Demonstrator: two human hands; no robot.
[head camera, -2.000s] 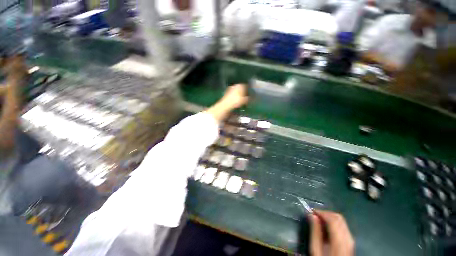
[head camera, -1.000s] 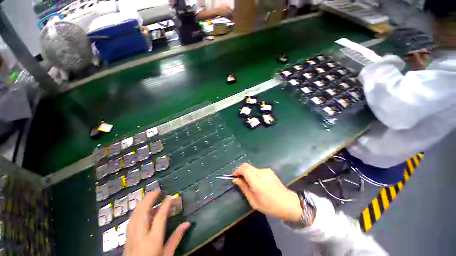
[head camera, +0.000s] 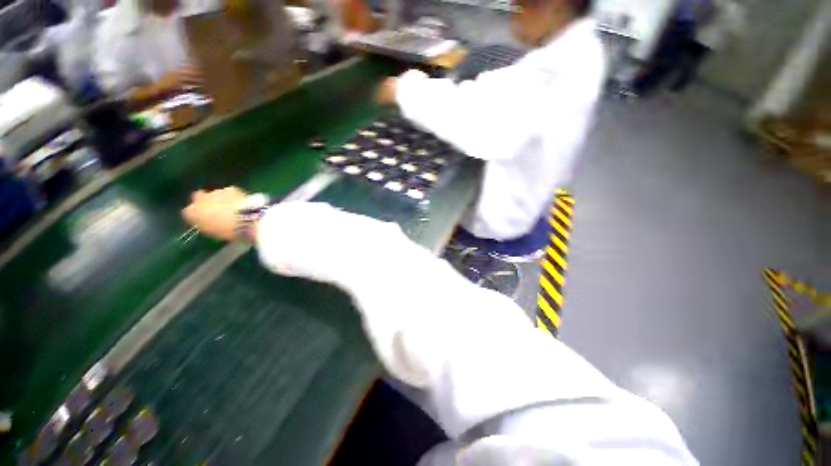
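My right hand (head camera: 217, 214), with a band on its wrist, reaches out over the green belt beyond the pale metal strip. Thin tweezers (head camera: 189, 235) stick out below its fingers; the view is blurred and I cannot tell if their tips hold anything. My left hand is out of the picture. Silver-grey battery-like pieces (head camera: 98, 426) lie in rows in the clear tray at the lower left, cut off by the picture's edge. My sleeve covers part of the bench.
A tray of black housings with pale centres (head camera: 394, 157) lies ahead, beside a seated person in a white smock (head camera: 538, 118). A lone black piece (head camera: 317, 143) lies on the belt. Yellow-black tape (head camera: 554, 264) marks the grey floor at right.
The view has swung right. My right hand has moved from over the clear tray out over the belt. My left hand has left the picture. The loose housing cluster no longer shows.
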